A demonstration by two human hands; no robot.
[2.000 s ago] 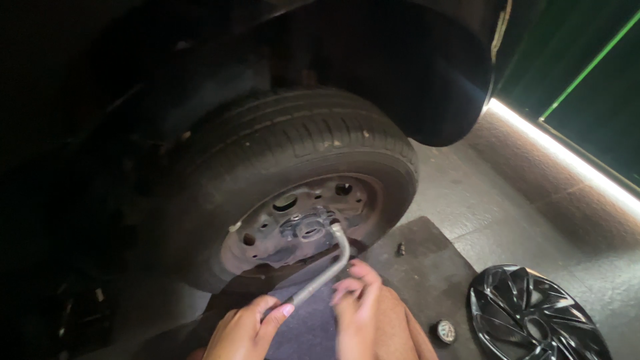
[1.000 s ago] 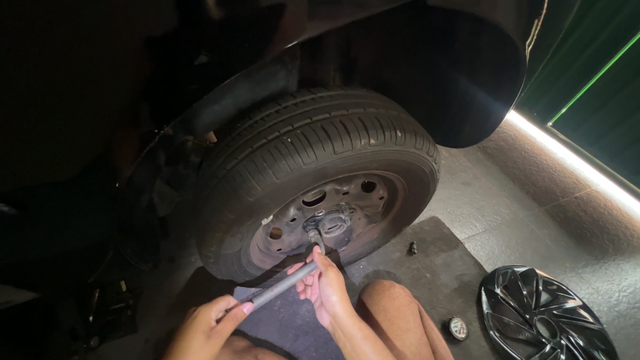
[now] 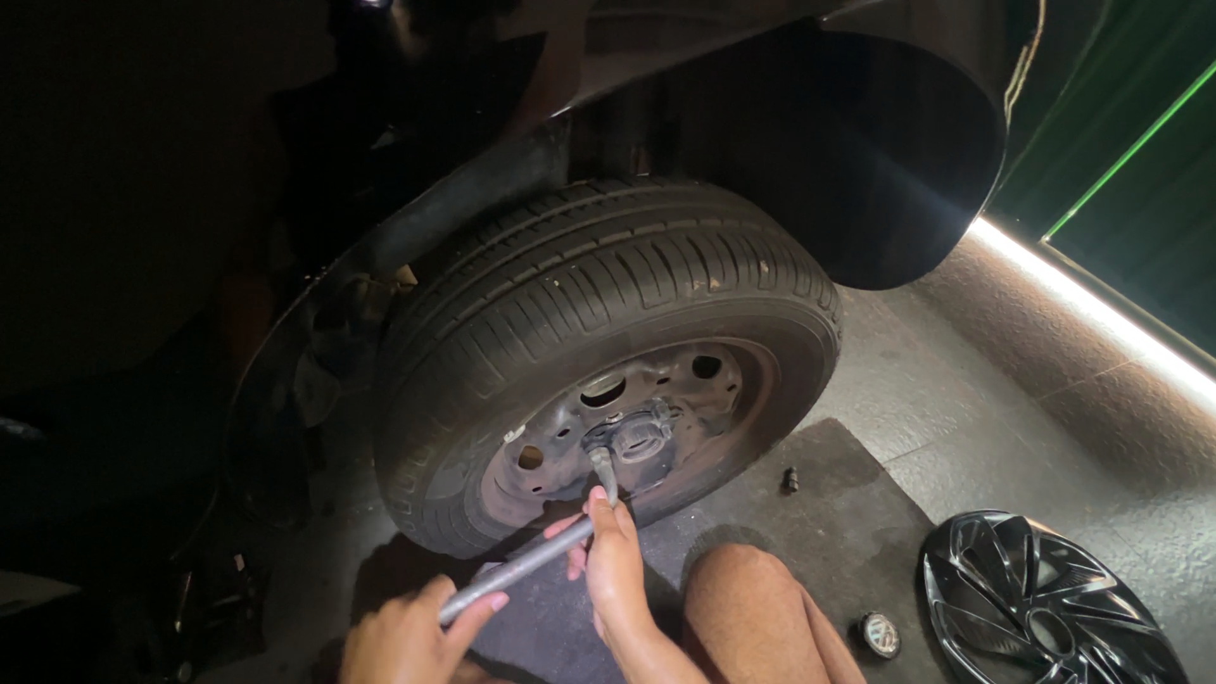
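Note:
A car wheel point(image 3: 608, 380), with a black tire and a bare steel rim, stands inside the wheel arch. An L-shaped metal lug wrench point(image 3: 532, 562) has its socket end on a lug position beside the hub, on the left. My left hand point(image 3: 418, 627) grips the far end of its handle at the lower left. Near the bend, my right hand point(image 3: 608, 560) is wrapped around the wrench with its fingers curled. Whether the socket is fully seated on a bolt cannot be told.
A dark mat point(image 3: 826, 560) lies under the wheel, bearing a wheel bolt point(image 3: 791, 480) and a round center cap point(image 3: 880, 635). A glossy black wheel cover point(image 3: 988, 579) lies at the lower right. My bare knee point(image 3: 750, 608) is close to my right hand. The dark car fender point(image 3: 456, 180) overhangs the tire.
Two seconds ago the wrench was on the right side of the hub and my right hand was off it, fingers spread. The wrench is now at the hub's left, with both hands on it.

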